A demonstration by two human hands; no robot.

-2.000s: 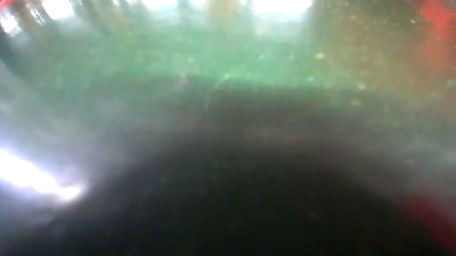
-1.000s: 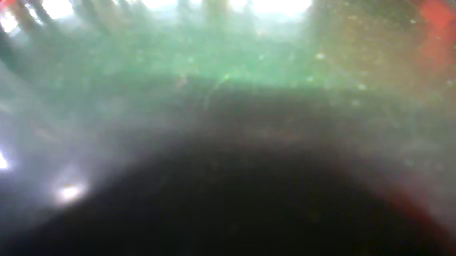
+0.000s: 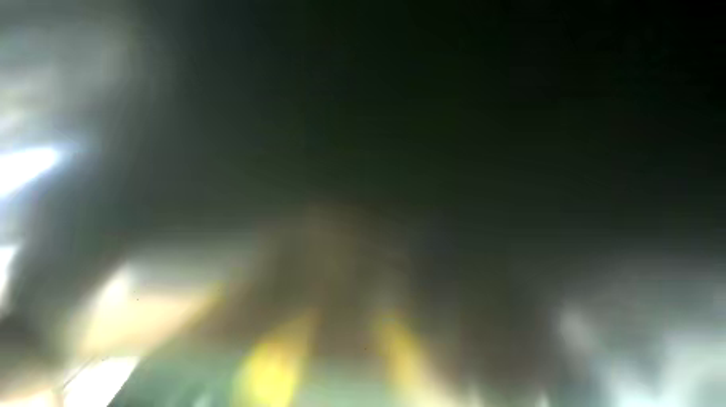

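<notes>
The view is heavily blurred. A dark mass (image 3: 414, 103), very close to the lens, fills the top and middle. Below it, brownish finger-like streaks (image 3: 338, 270) spread downward at the lower centre. They may be fingers of a hand, but I cannot tell whose or which. Neither of my hands can be made out for certain, nor anything held.
Blurred yellow patches (image 3: 275, 370) show at the bottom centre, with pale green between them. A bright white light patch (image 3: 25, 168) is at the left edge. Pale beige and white shapes (image 3: 143, 318) lie at lower left, and a grey-white haze at lower right.
The view has changed completely. The green surface at the top and the red patches are gone. The dark mass has gone from the bottom to the top, and yellow and brownish streaks show below.
</notes>
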